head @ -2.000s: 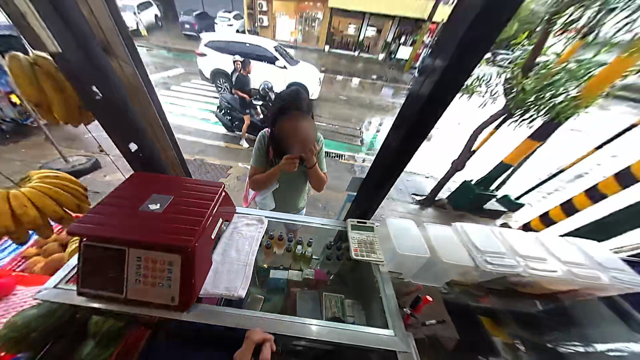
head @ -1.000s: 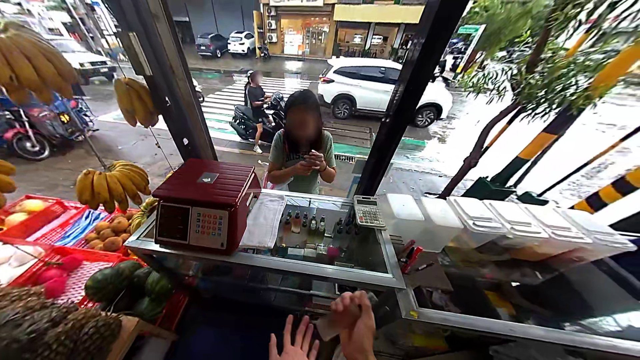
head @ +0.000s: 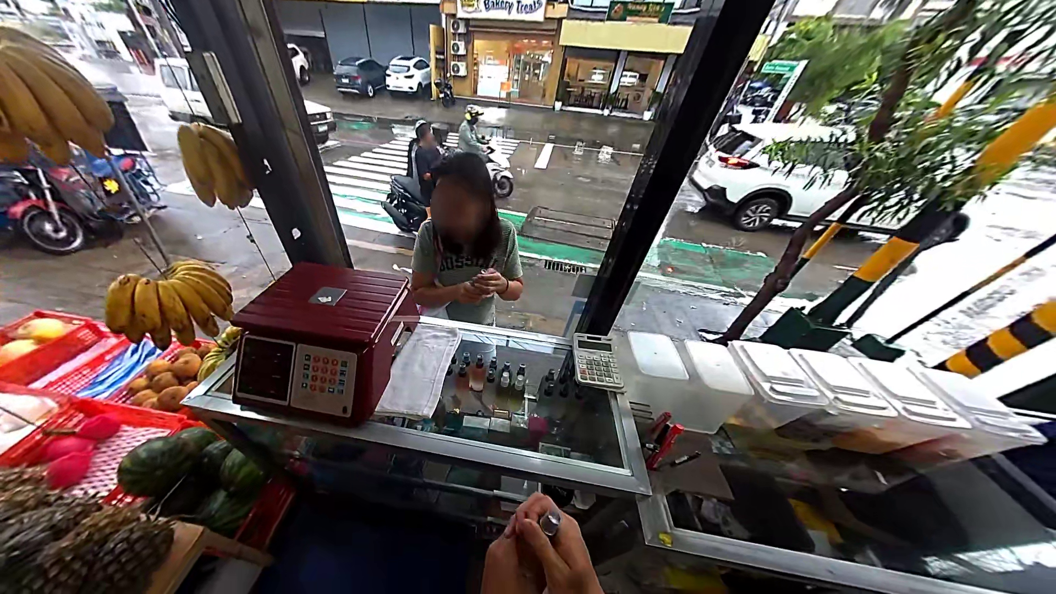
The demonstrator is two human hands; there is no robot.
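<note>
My left hand and my right hand are pressed together at the bottom middle, before the glass display case. Between them pokes out the round silver-grey end of a small object; my right fingers curl around it. My left fingers are partly hidden, so their grip is unclear. Several small bottles stand at the glass case, but whether on or under its top is hard to tell. A grey calculator lies at its right corner. Left of the bottles are a folded white cloth and a red digital scale.
A person stands across the case, both hands together at chest height. Lidded plastic containers line the right counter, near red markers. Fruit crates and watermelons are at left; bananas hang above. Dark posts frame the opening.
My hands were apart a second ago, the left with fingers spread, the right holding something; now they are together. The white car outside has moved right. A second motorcycle rider has appeared.
</note>
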